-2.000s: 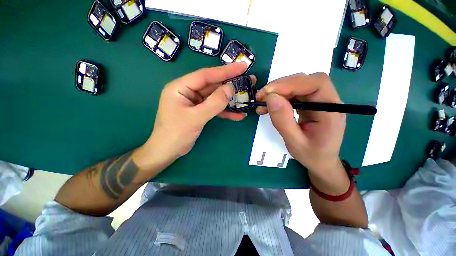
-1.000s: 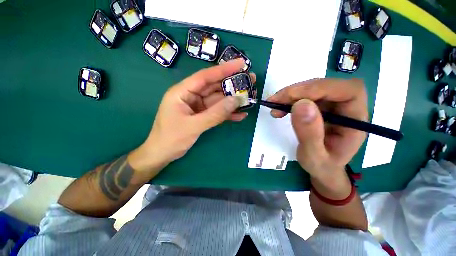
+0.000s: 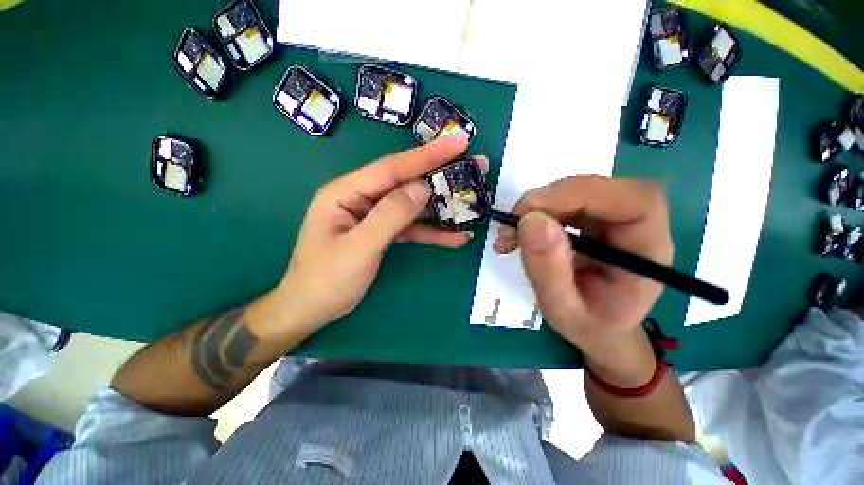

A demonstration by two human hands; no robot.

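Note:
My left hand [image 3: 365, 218] holds a black rounded-square watch housing [image 3: 458, 192] by its edges, open side up. Inside it show a silver-white block, dark areas and small yellow spots. My right hand [image 3: 597, 251] holds black tweezers [image 3: 654, 269] like a pen. Their tip is at the lower right part of the housing; whether a piece is at the tip, I cannot tell. The white liner sheet [image 3: 559, 123] lies partly under my right hand, with small grey marks at its near end.
Several similar housings [image 3: 307, 99] lie on the green mat [image 3: 85, 246] at left and top. Others [image 3: 660, 116] lie upper right. White paper [image 3: 379, 26] is at the top, a plain white strip [image 3: 739, 199] at right. More housings and a person's sleeve [image 3: 805, 379] are at far right.
The tweezers' back end has swung down towards me, their tip staying at the housing. My left thumb has moved from the housing's lower part to its left edge.

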